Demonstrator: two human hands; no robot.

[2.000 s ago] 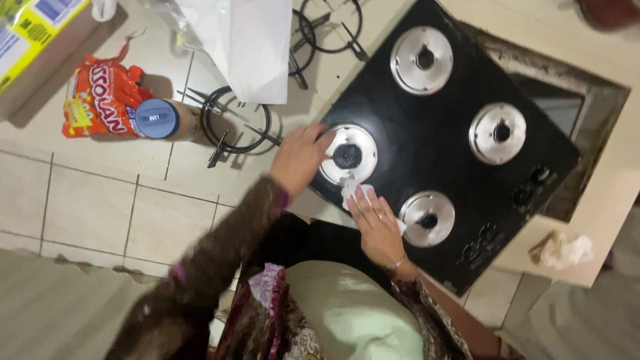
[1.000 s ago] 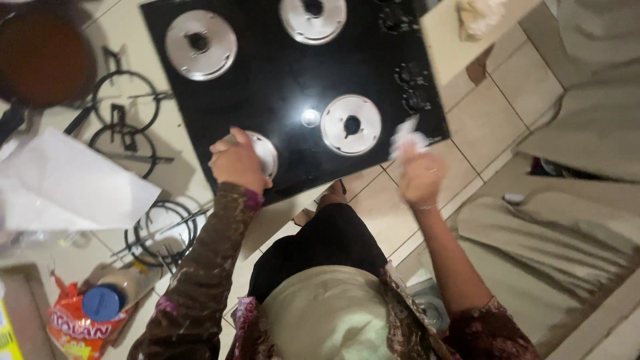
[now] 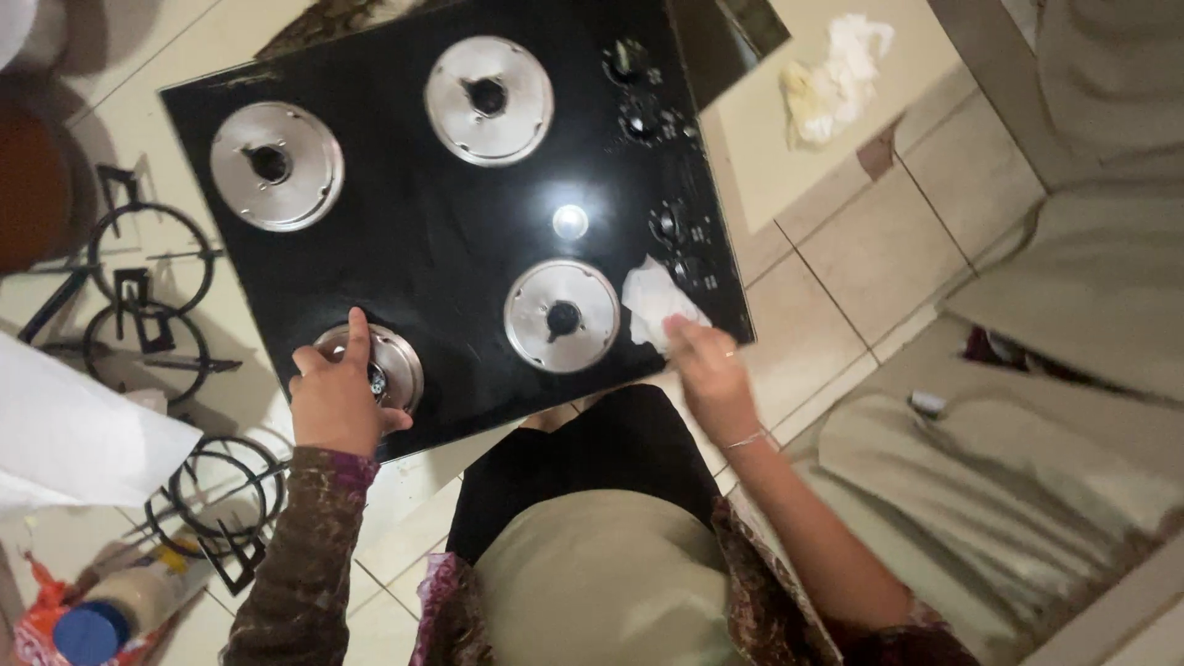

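Note:
My left hand (image 3: 340, 388) rests with spread fingers on the lower-left metal burner plate (image 3: 403, 370) of a black glass cooktop (image 3: 416, 250). Whether its fingers grip the plate's rim cannot be told. My right hand (image 3: 712, 370), slightly blurred, pinches a white paper wipe (image 3: 659, 301) over the cooktop's right edge, beside the control knobs (image 3: 668, 222). The lower-right burner plate (image 3: 562, 316) lies just left of the wipe. Two more plates, upper left (image 3: 277, 166) and upper middle (image 3: 488, 102), sit on the glass. A round light glare shows between them and the knobs.
Black pan supports (image 3: 148, 259) lie on the counter at left, near a white sheet (image 3: 83, 425). A blue-capped bottle (image 3: 139, 601) and an orange packet (image 3: 37, 620) are at lower left. Crumpled paper (image 3: 837, 83) lies at upper right. A fabric-covered sofa (image 3: 999, 462) stands at right.
The view has swung considerably. Two seconds ago both hands were at one burner plate; now my right hand is apart, with the wipe by the knobs, while my left remains on that plate.

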